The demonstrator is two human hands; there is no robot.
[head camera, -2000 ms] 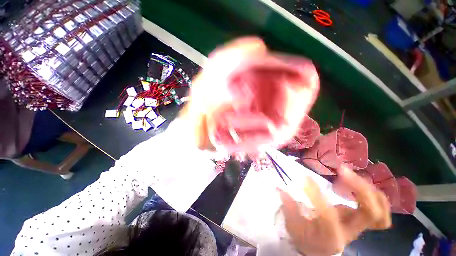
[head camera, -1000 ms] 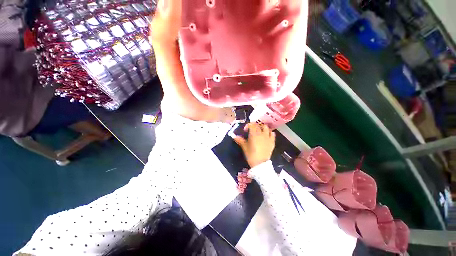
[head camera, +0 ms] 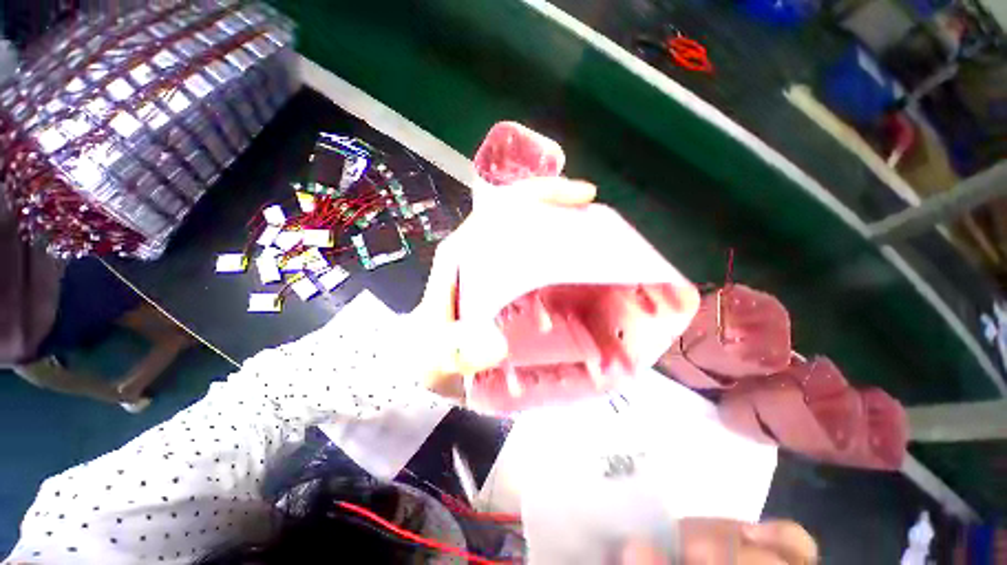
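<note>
My left hand (head camera: 458,320) grips a pink housing (head camera: 574,342), tilted with its open end and inner posts facing me; its upper side is washed out white. My right hand (head camera: 723,543) is blurred and cut off by the bottom edge. Its fingers are at the lower edge of a pale rectangular part (head camera: 607,480) with small dark marks, close to the camera. Red wires (head camera: 414,534) run left from beside this part. White paper (head camera: 718,441) lies behind it.
Wired parts with white faces (head camera: 293,259) lie in a pile on the left of the bench. A silvery packed block (head camera: 166,110) is beyond them. Pink housings (head camera: 745,331) stand at the right; another (head camera: 517,152) is behind my left hand. Red-orange scissors (head camera: 689,52) lie on the far bench.
The housing has moved down, away from the camera, and tilted. My right hand has moved from the back of the bench to the bottom edge, with the pale part and red wires now there.
</note>
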